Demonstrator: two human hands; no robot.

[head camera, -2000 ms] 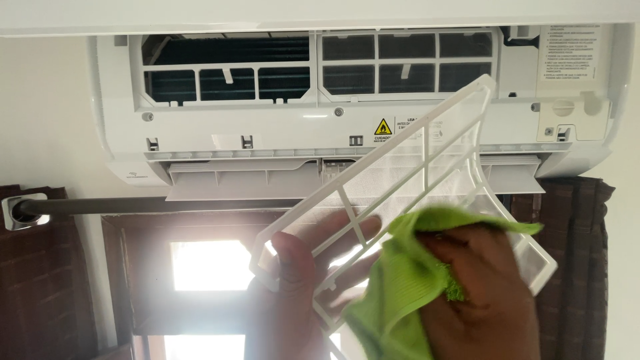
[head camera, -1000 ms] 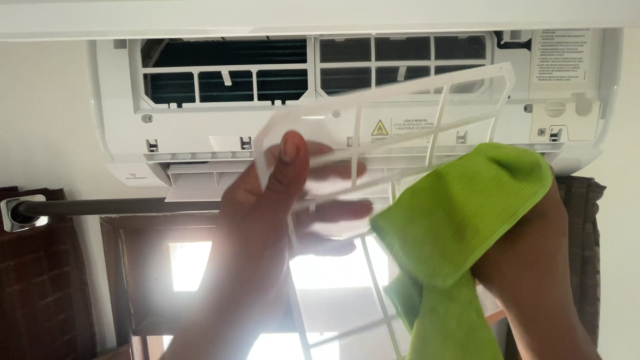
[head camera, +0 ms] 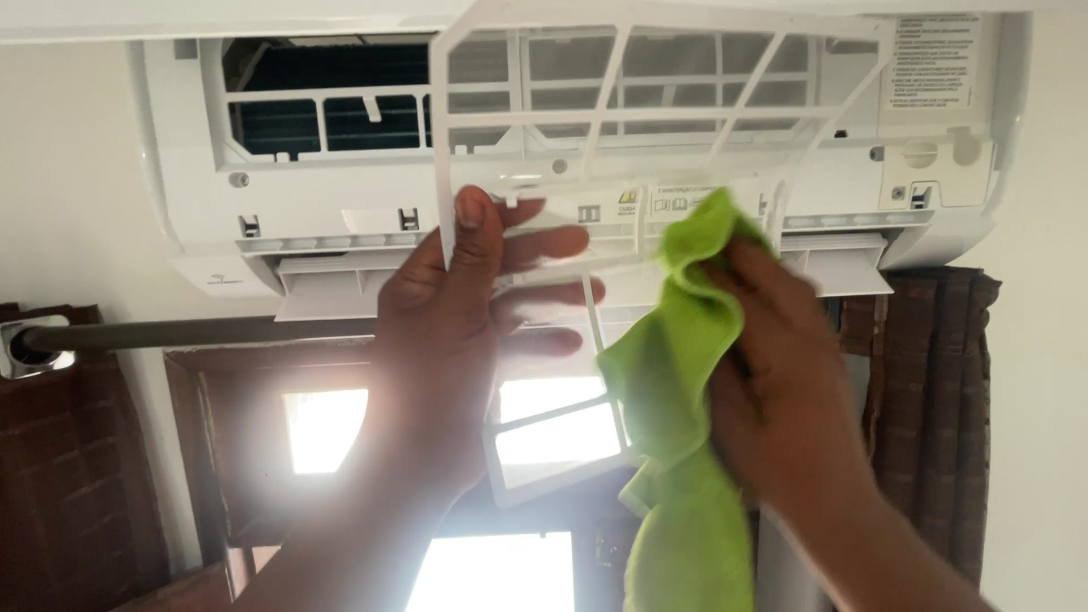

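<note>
A white mesh air filter (head camera: 599,115) with a thin plastic frame is held up in front of the air conditioner's indoor unit (head camera: 297,183). My left hand (head camera: 476,280) grips its left edge, thumb on the near side and fingers showing through the mesh. In my right hand (head camera: 773,357) is a bunched green cloth (head camera: 680,340), its upper part against or just in front of the filter's lower right part and its end hanging down. A further framed mesh section (head camera: 557,442) hangs below my left fingers; whether it belongs to the same filter is unclear.
The raised front panel (head camera: 212,19) of the unit spans the top of the view. Below the unit are a curtain rod (head camera: 204,331), brown curtains (head camera: 926,408) at both sides and a wooden window frame (head camera: 191,442) with bright glare. The louver (head camera: 837,263) sits along the unit's bottom.
The filter has turned from a slant to nearly level across the unit's upper openings. The cloth, spread over my right hand a second ago, is now bunched and hanging.
</note>
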